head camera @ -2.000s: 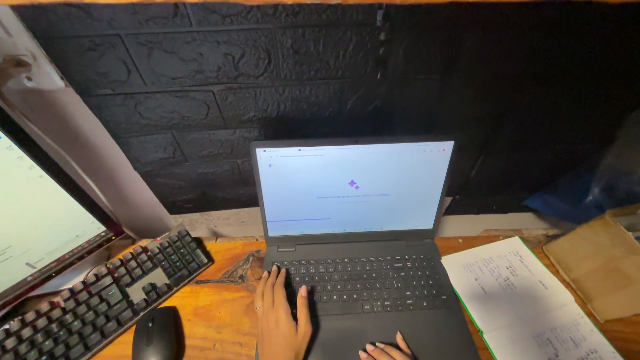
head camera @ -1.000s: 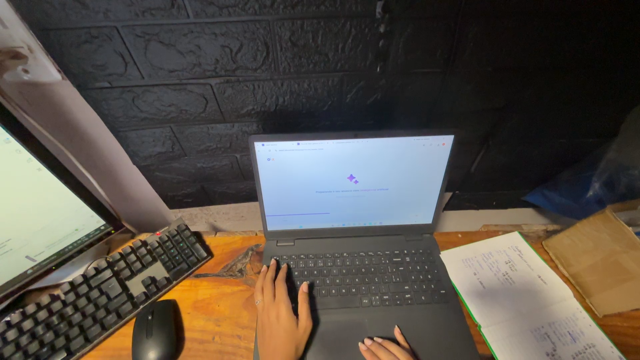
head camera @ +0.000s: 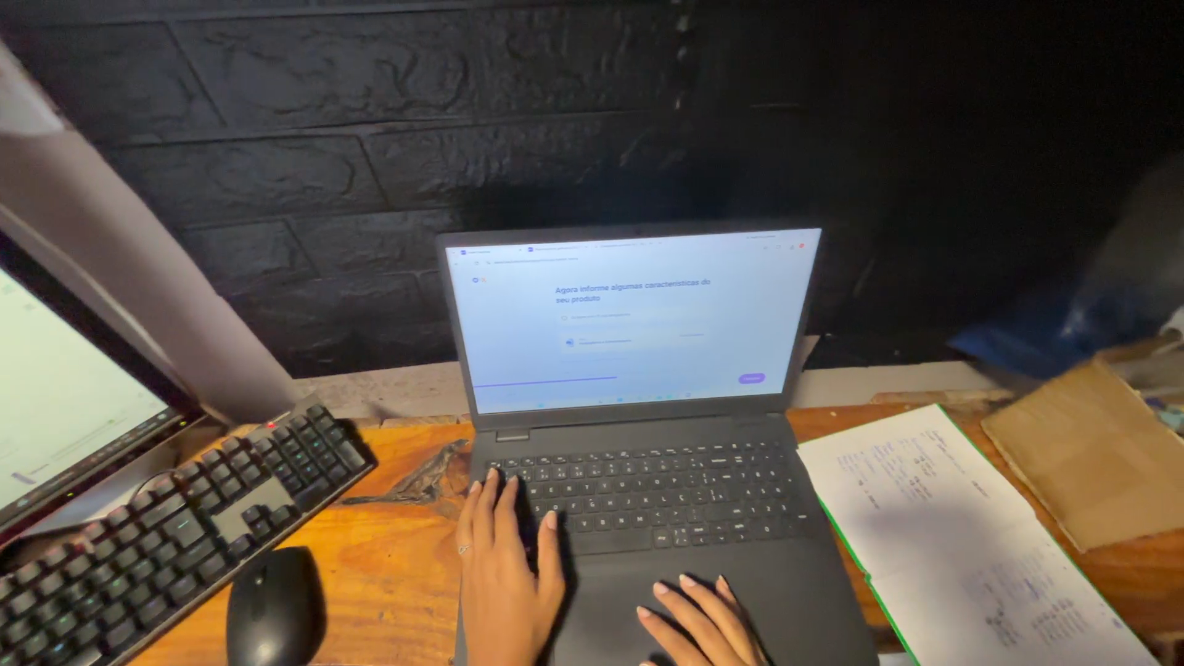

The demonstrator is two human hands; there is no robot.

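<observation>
A black laptop (head camera: 721,592) stands unfolded on the wooden desk, its lit screen (head camera: 629,324) showing a page with a heading, two rows and a purple button. My left hand (head camera: 509,573) lies over the left side of the laptop keyboard (head camera: 638,495), fingers spread, a ring on one finger. On the palm rest, around the touchpad, my right hand (head camera: 705,629) rests with its fingers slightly apart; its lower part is cut off by the frame edge. Neither hand holds anything.
Left of the laptop are a black mouse (head camera: 276,606), a separate mechanical keyboard (head camera: 185,527) and a lit monitor (head camera: 74,388). To the right lie an open notebook (head camera: 943,518) with handwriting and a piece of cardboard (head camera: 1091,453). A dark brick-patterned wall (head camera: 416,111) rises behind the desk (head camera: 388,592).
The laptop screen has switched from a page with a purple star-shaped icon to one with a heading, rows and a button. Both hands remain in about the same places.
</observation>
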